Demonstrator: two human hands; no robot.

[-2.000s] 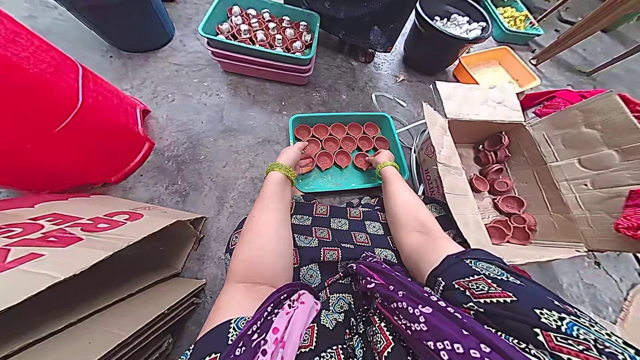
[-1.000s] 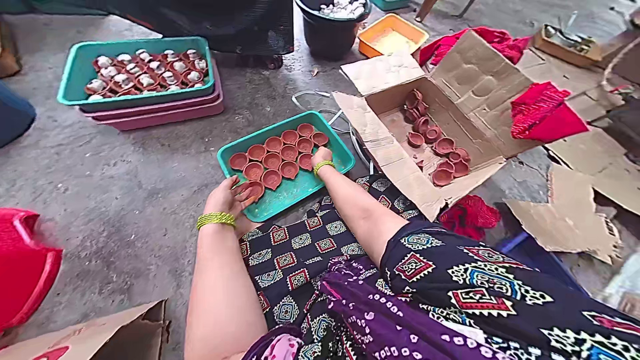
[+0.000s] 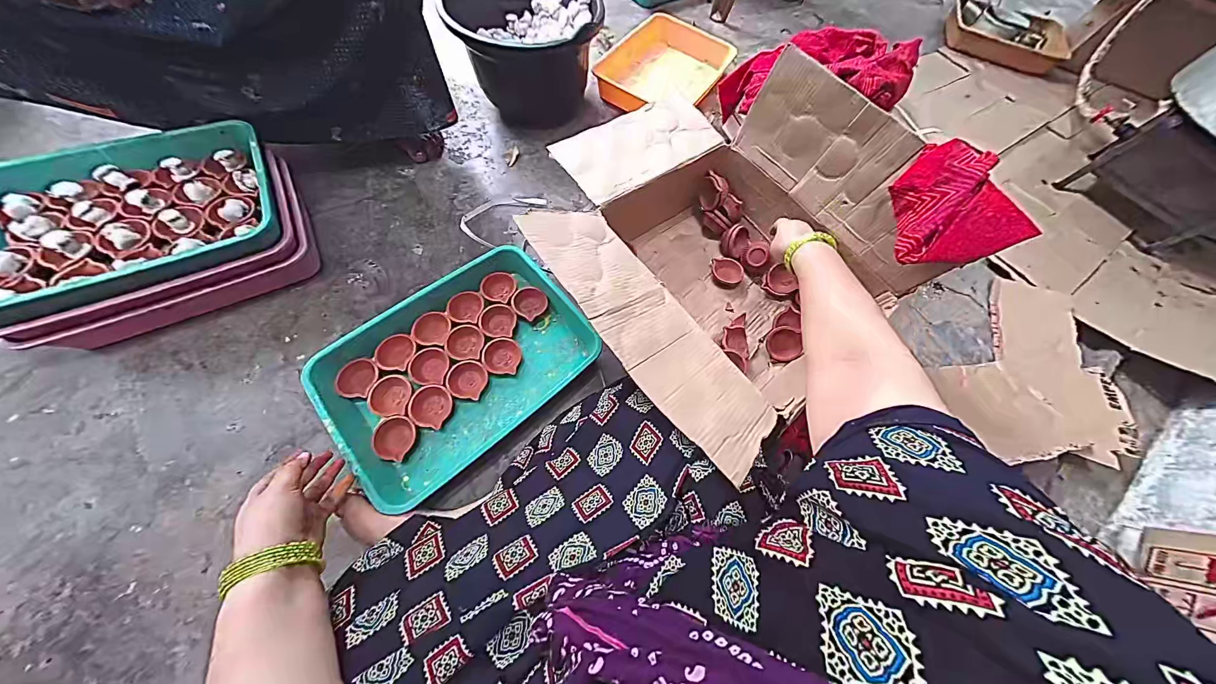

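A green plastic tray [image 3: 513,418] lies on the floor before me, with rows of small reddish clay lamps [image 3: 429,366] in it and bare plastic along its near side. Beside the tray's near left corner is my left hand [image 3: 290,494], fingers apart and nothing in it. To the right stands an open cardboard box [image 3: 679,256] holding loose clay lamps [image 3: 785,343], some of them nested in stacks. My right hand [image 3: 790,236] reaches into the box next to the lamps; its fingers are curled, and whether they grip a lamp cannot be seen.
At the left, a green tray of clay lamps with white stuffing [image 3: 123,233] rests on pink trays [image 3: 285,266]. A black bucket with white pieces [image 3: 522,66], an orange tray [image 3: 665,62] and red cloth [image 3: 959,204] lie beyond. Flattened cardboard [image 3: 1035,380] covers floor at right.
My right hand has left the green tray's edge and moved right into the cardboard box. My left hand has come away from the lamps to the tray's corner. The view has swung right.
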